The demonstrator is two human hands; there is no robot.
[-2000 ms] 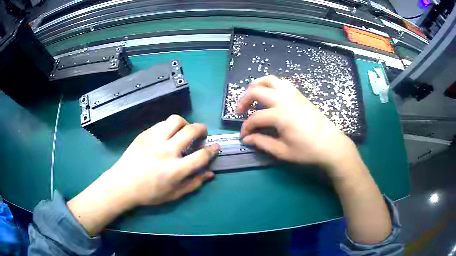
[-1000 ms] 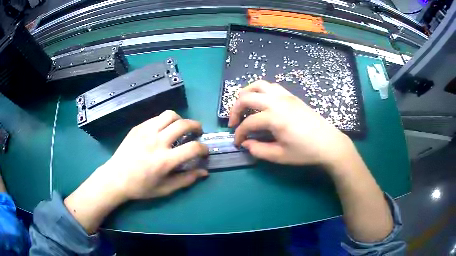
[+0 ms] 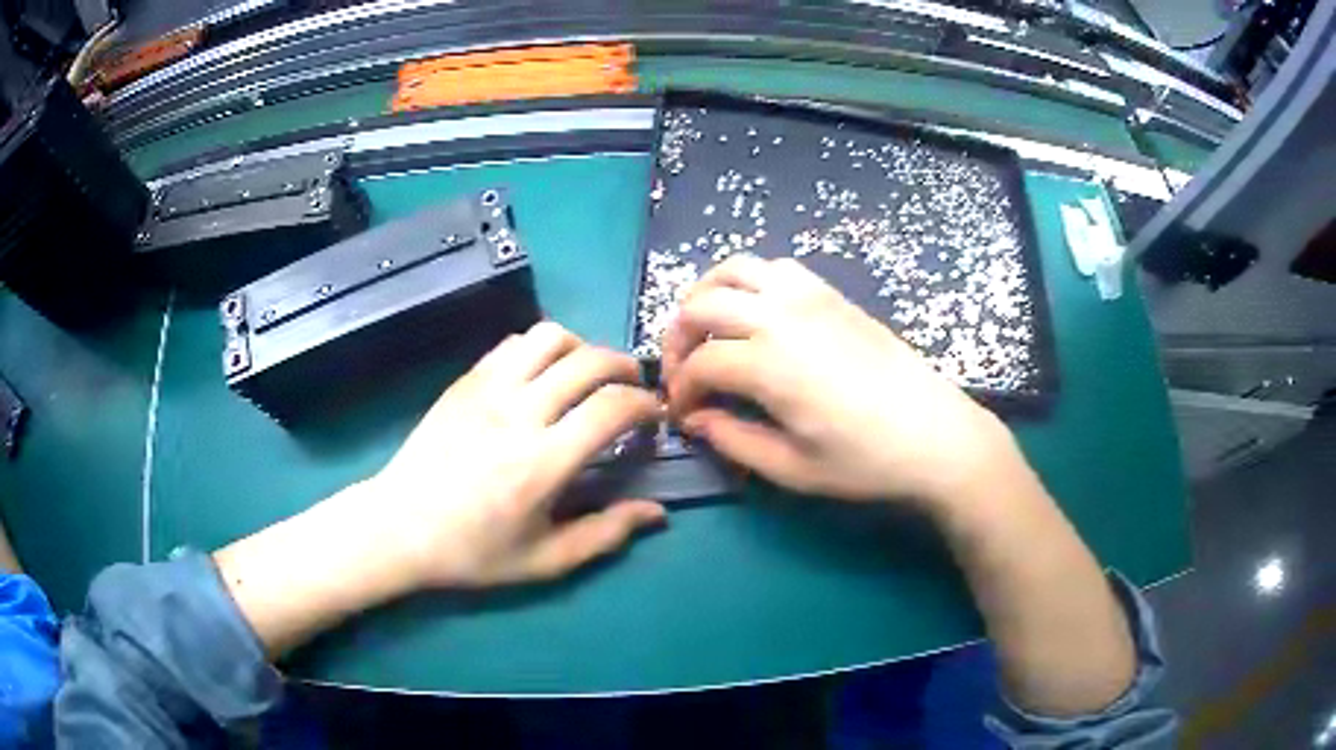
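A dark bar-shaped housing (image 3: 695, 478) lies on the green mat, mostly covered by both hands. My left hand (image 3: 506, 454) rests over its left part, fingers on its top and thumb along its near side. My right hand (image 3: 821, 384) is over its right part, fingertips close together at the bar's top near my left fingertips. Whether a small fastener is between them cannot be told. The black parts tray (image 3: 1046, 344), scattered with small silvery fasteners (image 3: 979, 301), lies just beyond my right hand.
A stack of housings (image 3: 388, 315) stands at left, another (image 3: 242, 220) behind it. Metal conveyor rails (image 3: 506, 129) run across the back, carrying an orange fixture (image 3: 513, 76). A whitish clear plastic piece (image 3: 1092, 246) lies right of the tray. A blue sleeve (image 3: 22, 645) shows at lower left.
The orange fixture has moved left along the rails. My left hand has shifted right along the bar, and my right hand has moved slightly left, so the fingertips now nearly meet.
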